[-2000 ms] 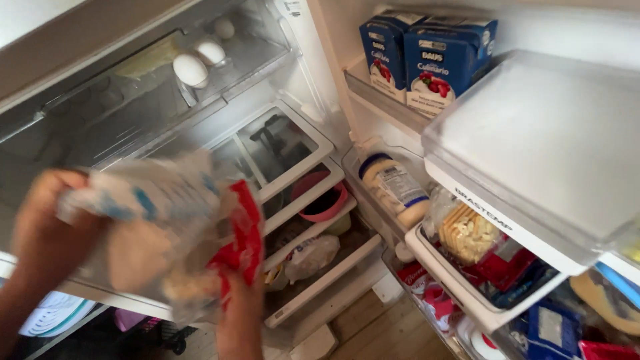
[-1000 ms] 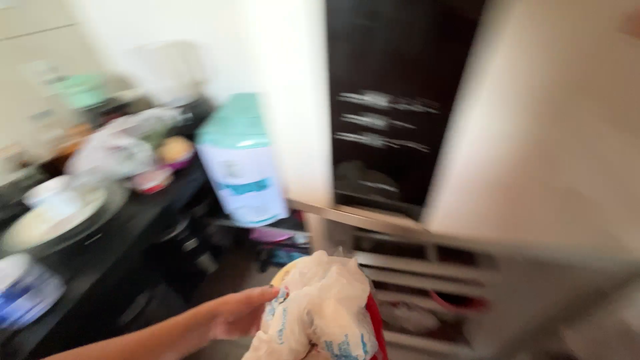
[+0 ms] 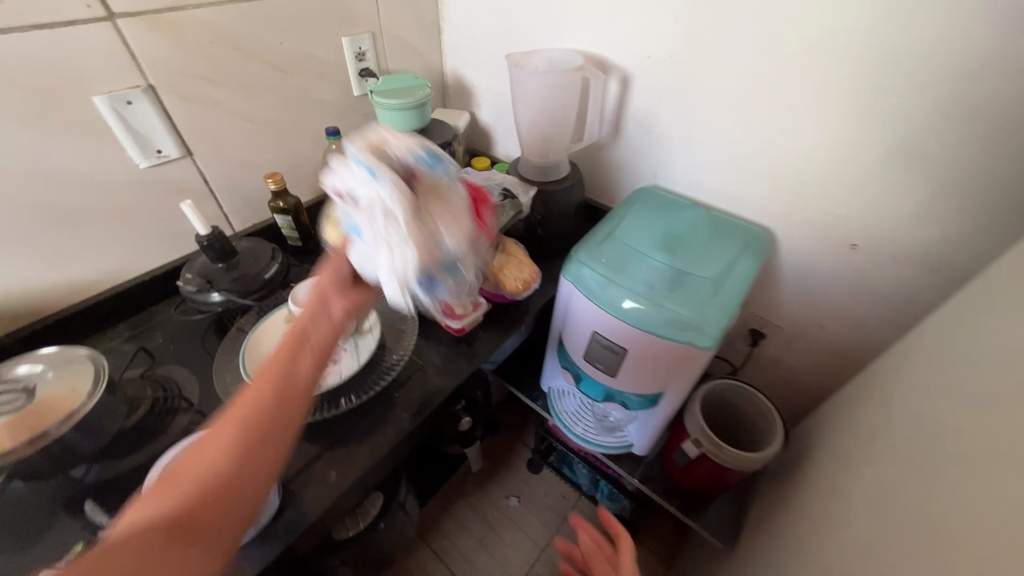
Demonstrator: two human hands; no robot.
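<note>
My left hand (image 3: pixel 346 290) grips a bundle of white and blue plastic bags (image 3: pixel 408 216) with something red at its right side. Motion blur hides what the bags contain. The bundle is held up over the dark countertop, above a glass plate (image 3: pixel 400 352) with a white plate (image 3: pixel 268 348) on it. Just right of and below the bundle are a small red-edged container (image 3: pixel 464 316) and a bowl with a yellowish covered food (image 3: pixel 514 268). My right hand (image 3: pixel 596 548) is low at the bottom edge, fingers apart, holding nothing.
A green and white water dispenser (image 3: pixel 664 272) stands on a low shelf beside a red bucket-like container (image 3: pixel 732 432). Behind the bundle are a blender (image 3: pixel 552 112) and a green lidded pot (image 3: pixel 402 102). A dark bottle (image 3: pixel 288 214), a stove and a lidded pan (image 3: pixel 48 392) are at left.
The view has swung from the open refrigerator to the counter. Both hands were at the bags two seconds ago; now only my left hand holds them, and my right hand is free.
</note>
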